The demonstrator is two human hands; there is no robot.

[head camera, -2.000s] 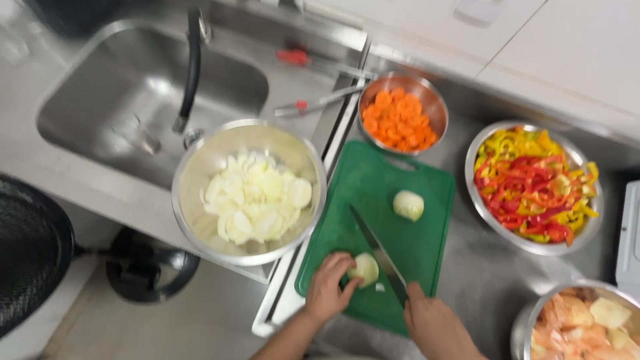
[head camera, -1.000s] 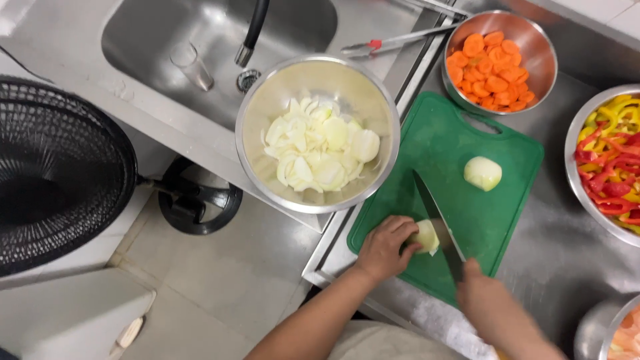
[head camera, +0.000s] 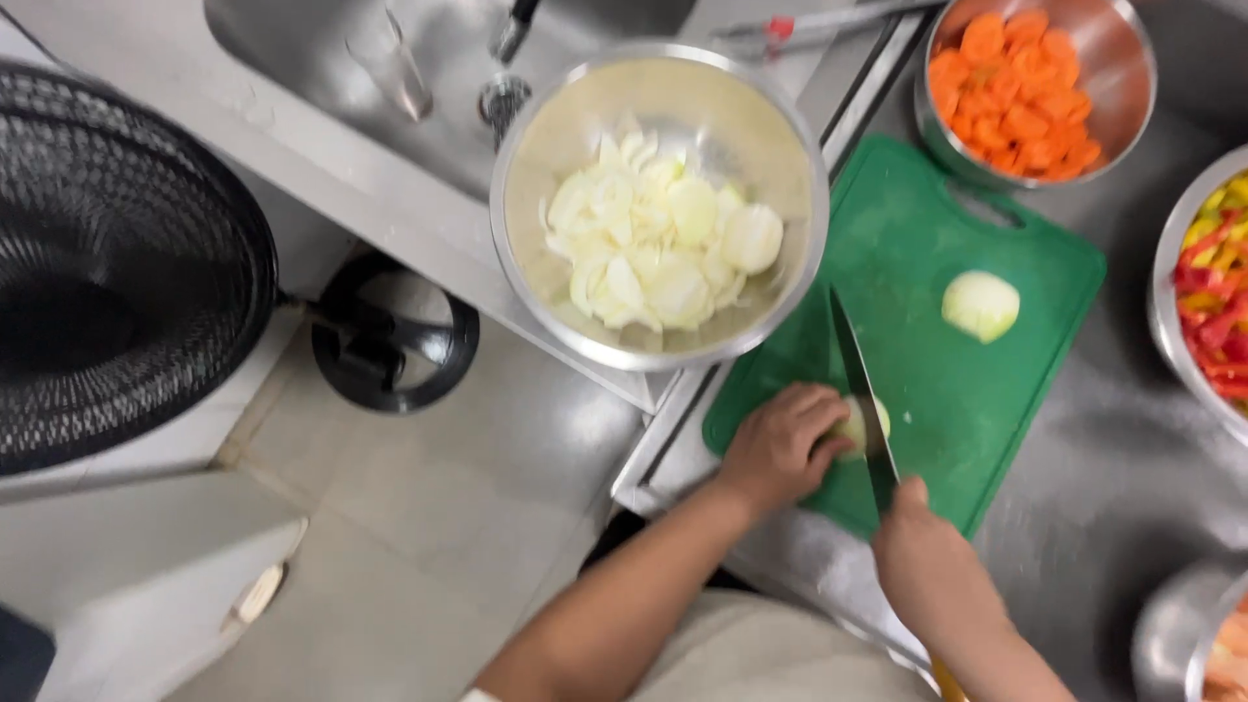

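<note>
On the green cutting board (head camera: 985,390), my left hand (head camera: 790,444) holds a piece of peeled onion (head camera: 863,426) near the lower left edge. My right hand (head camera: 931,565) grips the handle of a kitchen knife (head camera: 863,390), whose blade lies over the onion piece beside my left fingertips. Another peeled onion piece (head camera: 981,305) rests farther up on the board, at the right. A steel bowl (head camera: 809,283) of sliced onion (head camera: 663,234) stands to the left, its rim overlapping the board's edge in the view.
A steel bowl of carrot slices (head camera: 1019,97) is behind the board. Bowls of cut peppers (head camera: 1214,292) and pale orange pieces (head camera: 1230,653) stand at the right. Tongs (head camera: 829,21) lie by the sink (head camera: 322,58), which holds a clear glass (head camera: 395,73). A black fan (head camera: 117,273) is at the left.
The view has shifted left, showing more of the fan. Both hands stay at the onion piece on the board, the left holding it and the right on the knife.
</note>
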